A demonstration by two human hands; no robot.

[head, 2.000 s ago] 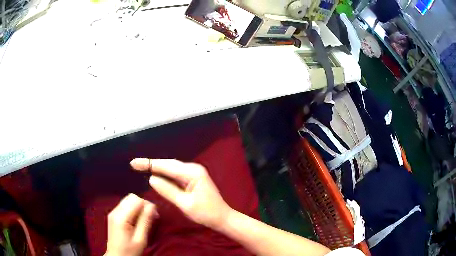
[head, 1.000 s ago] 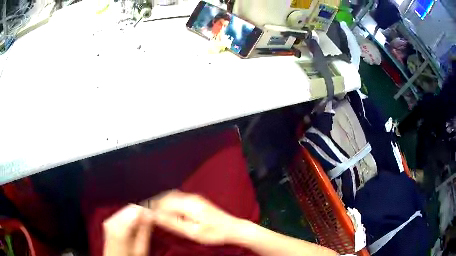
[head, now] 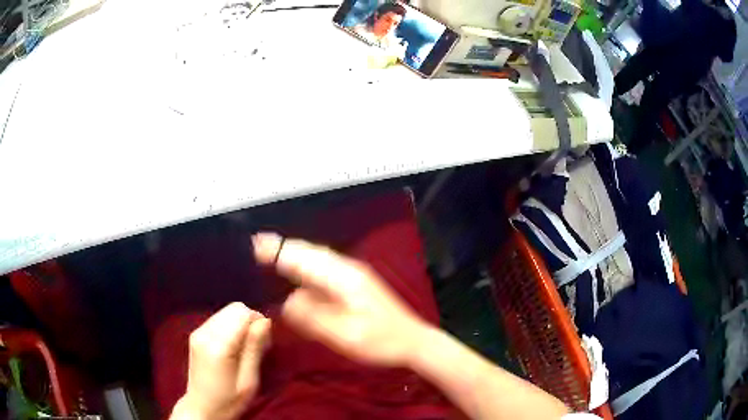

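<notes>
My left hand (head: 221,361) is over the dark red cloth (head: 373,283) on my lap, fingers curled in. My right hand (head: 348,308) is just right of it, blurred, with the index finger stretched toward the table edge. A thin dark band, possibly thread, is around that finger. The two hands are slightly apart. I cannot tell if either pinches a fine thread. Both are below the front edge of the white machine table (head: 271,131).
A lit smartphone (head: 398,33) leans by the machine base. A grey strap (head: 555,102) hangs over the table's right end. An orange-red basket (head: 545,328) holds tied navy and beige bundles (head: 603,217) at right. A large dark shape, possibly a person, is at upper right.
My hands were together a second ago. They are now apart, with my right hand raised and its index finger extended. The dark shape at upper right has moved up. The view has shifted slightly.
</notes>
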